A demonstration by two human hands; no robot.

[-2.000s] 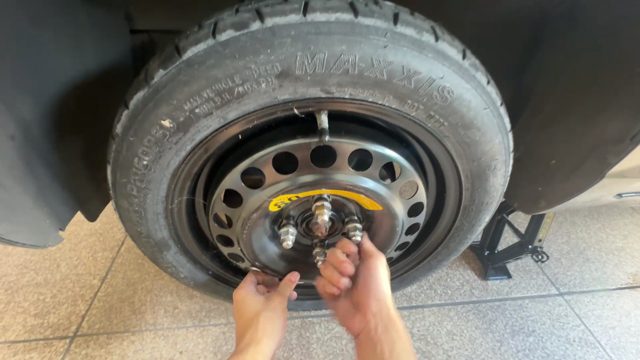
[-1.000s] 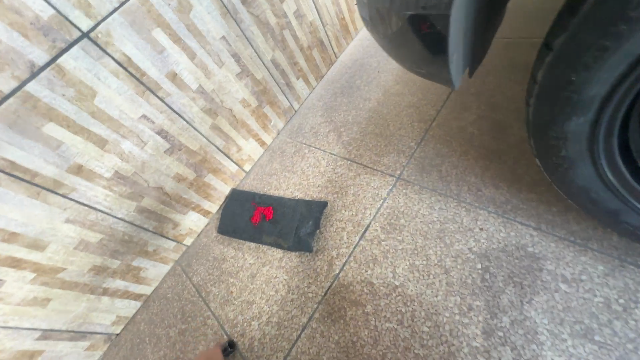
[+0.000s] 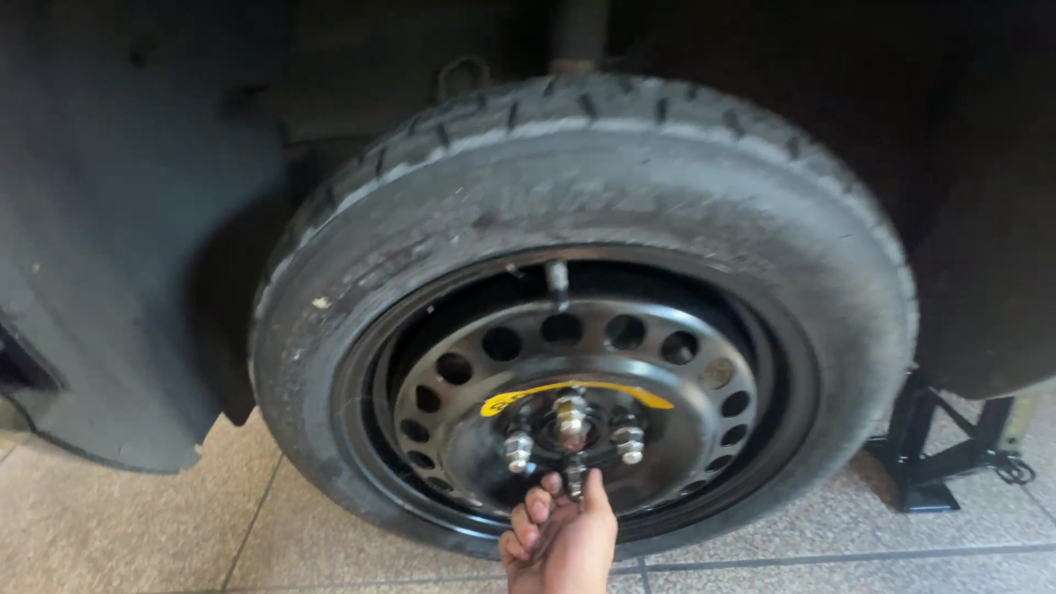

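Note:
My right hand comes up from the bottom edge, palm side showing, with its thumb and fingertips around the lower chrome lug nut. That nut is at the hub of a black steel spare wheel with a yellow curved label. Around the hub are the left lug nut, the right lug nut and the upper lug nut. The tire surrounds the rim, and a valve stem points from the upper rim. My left hand is out of view.
Dark wheel-well lining lies above the tire, and a dark body panel is at the left. A black metal stand or jack is on the tiled floor at the right, close to the tire.
The view has swung back from the floor to the wheel. Two seconds ago my right hand was at the right lug nut; now it is at the lower one. My left hand, then at the lower rim, has left the view.

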